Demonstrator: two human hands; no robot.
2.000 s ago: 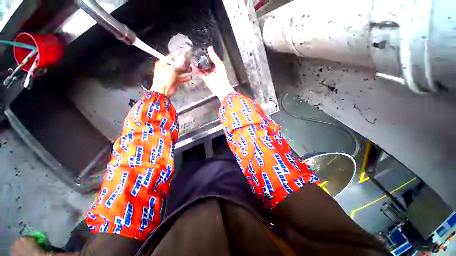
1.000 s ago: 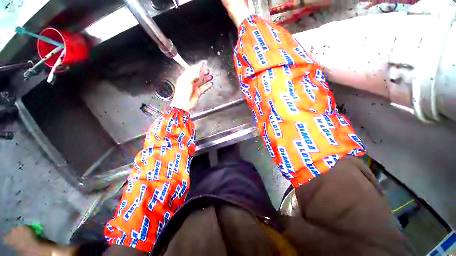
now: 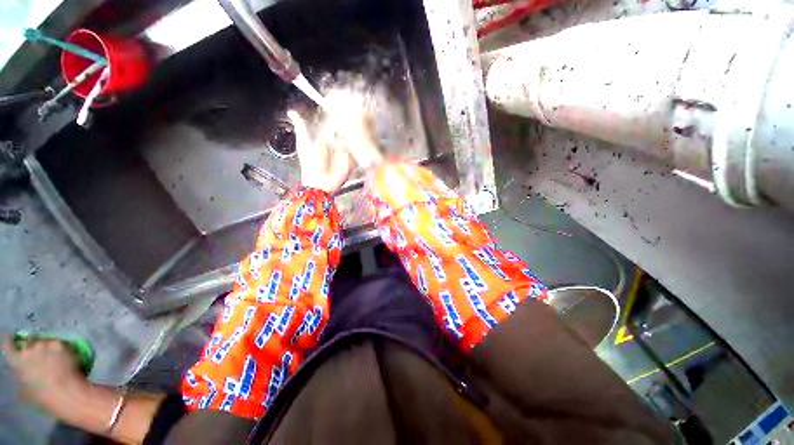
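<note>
Both hands are over the grey metal sink basin [image 3: 174,187], under the stream of the metal tap [image 3: 277,63]. My left hand [image 3: 322,156] is upright at the left of the stream, with a finger or thumb raised. My right hand [image 3: 357,129] is beside it, overexposed and blurred in the water and splash. The hands overlap or touch, and glare hides their fingers and anything between them. Orange sleeve covers [image 3: 277,291] with blue-and-white lettering cover both forearms. The round drain strainer [image 3: 283,139] lies left of the hands. A small dark piece [image 3: 263,178] lies below it.
A red bucket [image 3: 103,65] with handled tools stands at upper left. Another person's hand [image 3: 48,374] holds a green pad [image 3: 70,348] at lower left. A thick pale pipe [image 3: 609,83] runs along the upper right. A round metal bowl [image 3: 588,313] is at lower right.
My right hand has come back from beyond the sink's upper right edge into the stream beside my left hand. The black clump seen between the hands earlier is not visible. The other person's hand has moved up.
</note>
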